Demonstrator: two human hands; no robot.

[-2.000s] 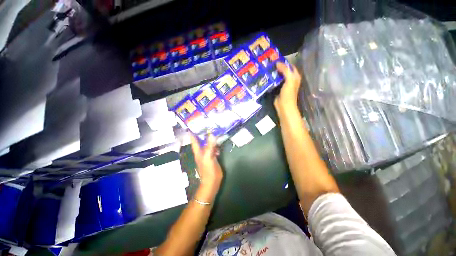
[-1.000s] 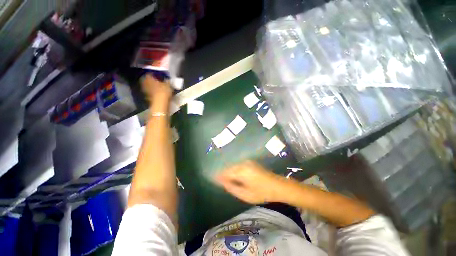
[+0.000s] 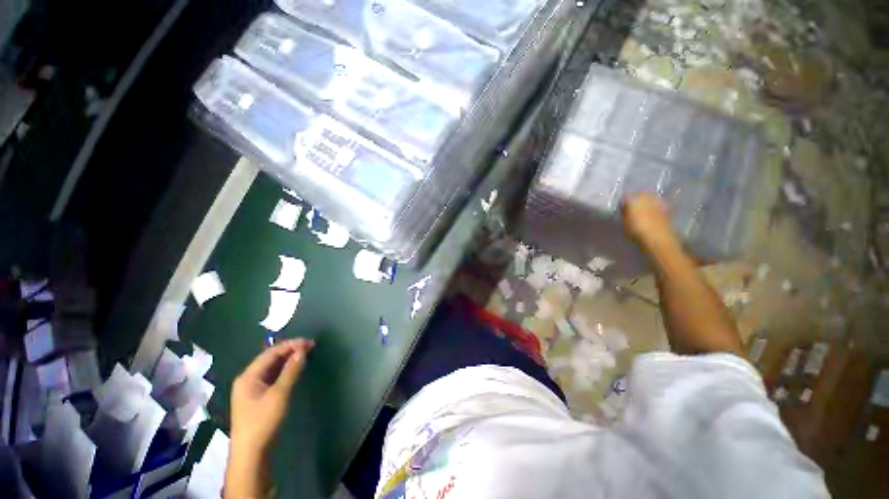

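Observation:
My right hand (image 3: 648, 216) is out over the floor at the right, at the near edge of a stack of greyish pocketed trays (image 3: 673, 146); its fingers are small and blurred, so a grip cannot be made out. My left hand (image 3: 268, 385) is above the green bench (image 3: 327, 370), thumb and fingertips close together, with no clear object between them. A large clear blister tray (image 3: 336, 117) with bagged devices in its pockets lies on the bench at the top.
White paper scraps (image 3: 283, 307) lie on the bench, and many scraps (image 3: 575, 322) litter the floor. Open box stock (image 3: 127, 419) with raised white flaps stands at lower left. A pale metal edge (image 3: 200, 249) runs beside a black strip. Something red (image 3: 507, 331) is below the bench.
The view has swung right. My right hand has moved from over the bench to the tray stack. My left hand has come back from the far boxes to above the bench.

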